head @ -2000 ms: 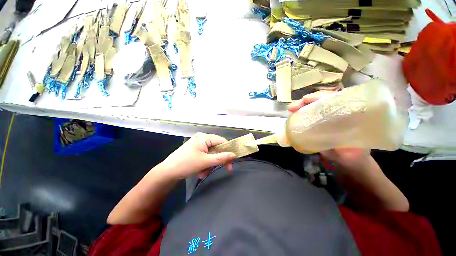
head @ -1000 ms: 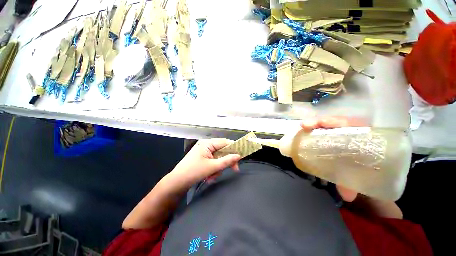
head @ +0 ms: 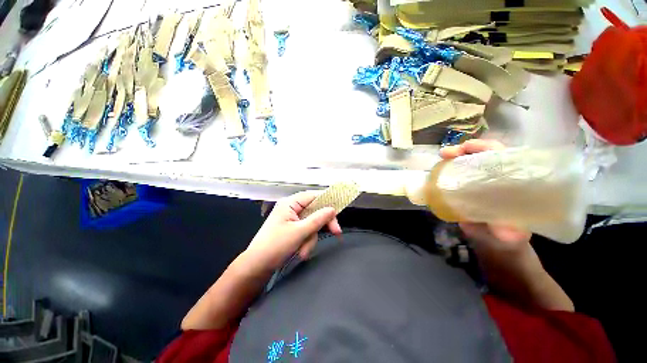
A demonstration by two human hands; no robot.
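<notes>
My left hand [head: 287, 227] pinches a tan strap tab [head: 333, 199] between thumb and fingers, just off the table's front edge. The tab's ribbed face shows; its rear end is hidden in my hand. My right hand [head: 500, 234] holds a large translucent, yellowish glue bottle [head: 514, 188] lying nearly level, its nozzle end toward the tab. The thin spout is washed out against the white table, so I cannot tell whether it touches the tab. Part of my right hand is hidden behind the bottle.
Loose tabs with blue hooks [head: 401, 117] are piled at right, before stacked panels [head: 539, 28]. Rows of tabs [head: 145, 67] lie at left on the white table [head: 319, 127]. A red bag [head: 611, 85] is at far right. A blue crate [head: 142, 205] is below.
The bottle moved down, then back up, and now lies more level and slightly farther right from the tab. The tab in my left hand has turned and sits slightly higher.
</notes>
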